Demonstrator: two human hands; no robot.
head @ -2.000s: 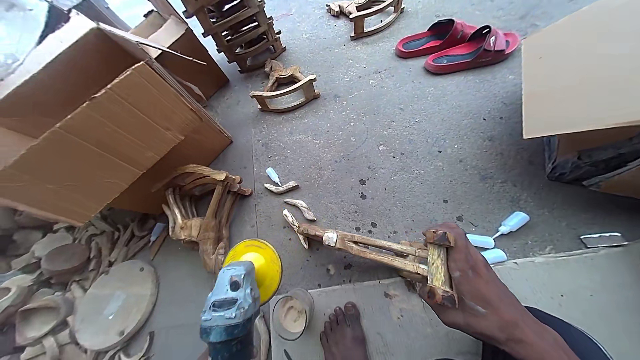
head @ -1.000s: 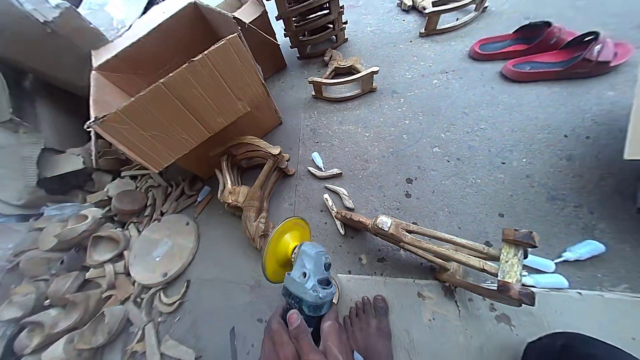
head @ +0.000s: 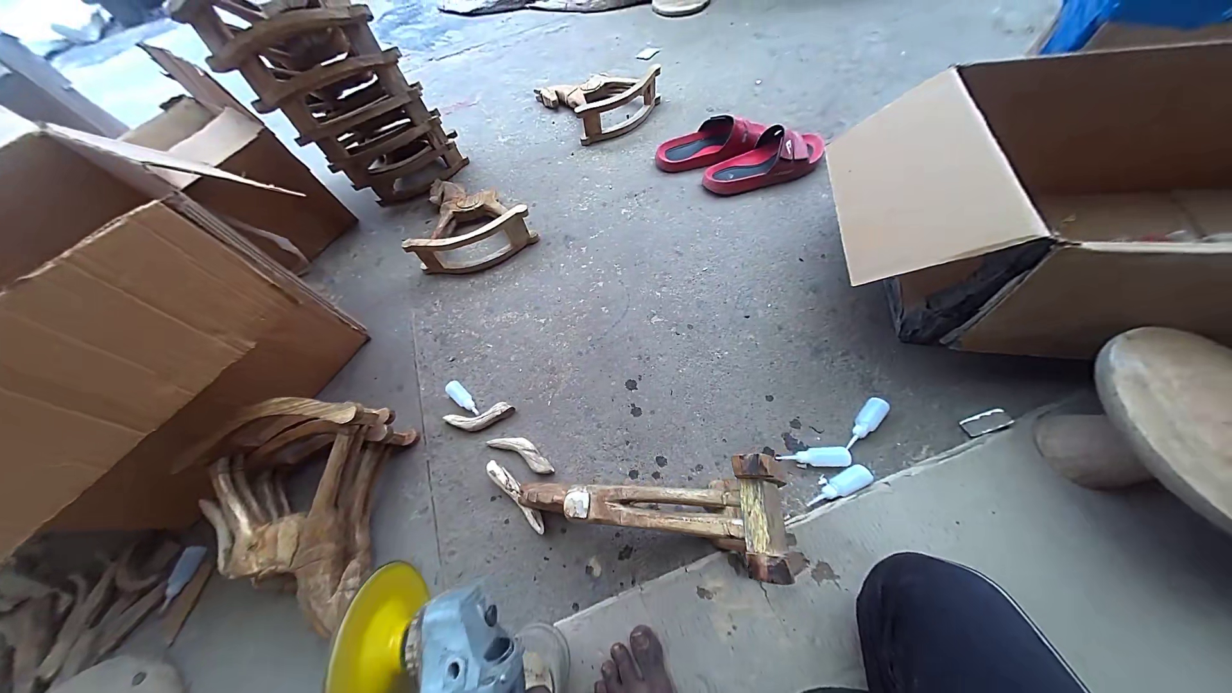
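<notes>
Neither of my hands shows plainly. An angle grinder with a yellow disc is at the bottom edge, its rear end cut off. Right of it, a wooden rocking-horse piece lies on the concrete, its crosspiece to the right. Its left end touches a small curved wood piece; two more curved pieces lie nearby. Another rocking horse lies tipped over behind the disc, beside a cardboard box. Small white squeeze bottles lie right of the piece, and another lies to its upper left.
Open cardboard boxes stand at left and right. Rocking frames are stacked at the back left; two rocking horses and red sandals are on the floor. My bare foot and dark-clothed knee are in front.
Two seconds ago my right hand held the rocking-horse piece; by one second ago it lay on the floor and a hand was at the grinder. That hand is out of sight now. The view has shifted.
</notes>
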